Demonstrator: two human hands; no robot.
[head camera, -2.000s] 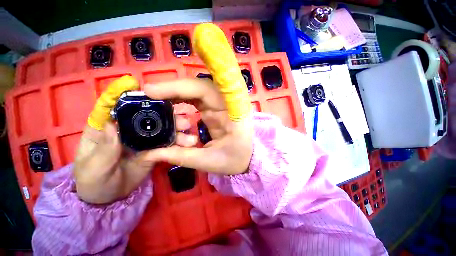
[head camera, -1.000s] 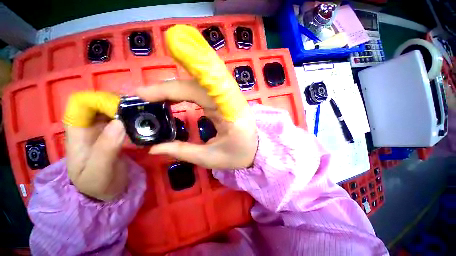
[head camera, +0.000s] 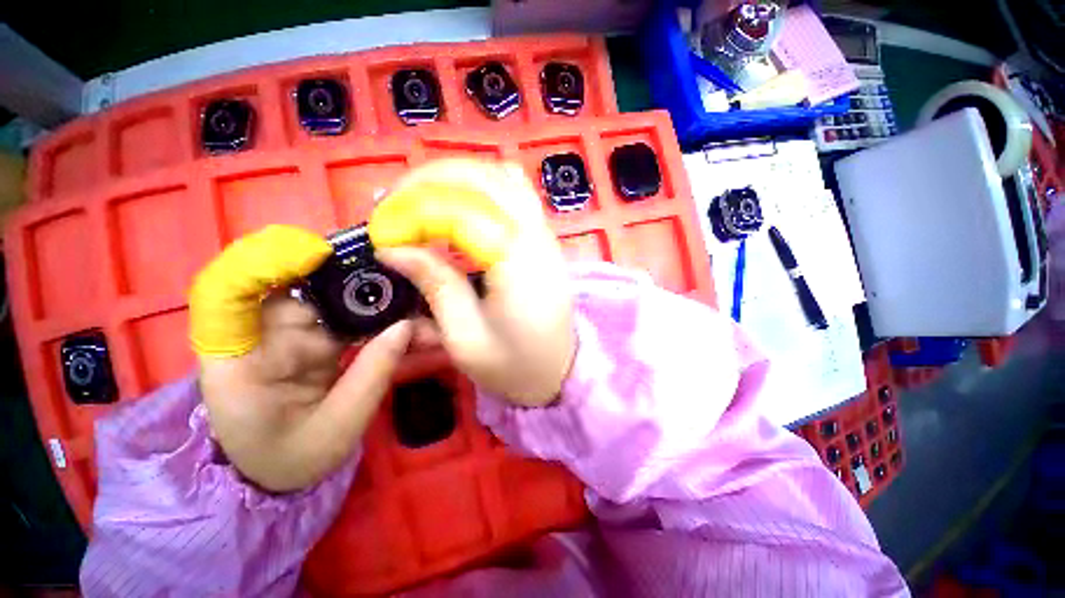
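A black square watch body (head camera: 367, 292) with a round sensor ring facing up is held above the red-orange foam tray (head camera: 491, 496). My left hand (head camera: 280, 362), with a yellow cot on its index finger, grips its left side. My right hand (head camera: 502, 292), also with a yellow finger cot, holds its right side, the index fingertip on its upper edge. Other watch bodies lie in tray pockets: several along the back row, one at the far left (head camera: 88, 367), one plain black one below my hands (head camera: 424, 411), and two at the right (head camera: 566, 180).
Right of the tray, a white sheet (head camera: 818, 368) bears another watch body (head camera: 736, 213), a blue pen (head camera: 739, 280) and a black marker (head camera: 798, 278). Behind are a blue bin (head camera: 677, 94) with a bottle and pink paper, and a calculator. A white boxy device (head camera: 923, 234) stands farther right.
My right index finger has come down from its raised position onto the watch body's top edge. The held body has tilted and shifted slightly right. My left index finger has curled against its side.
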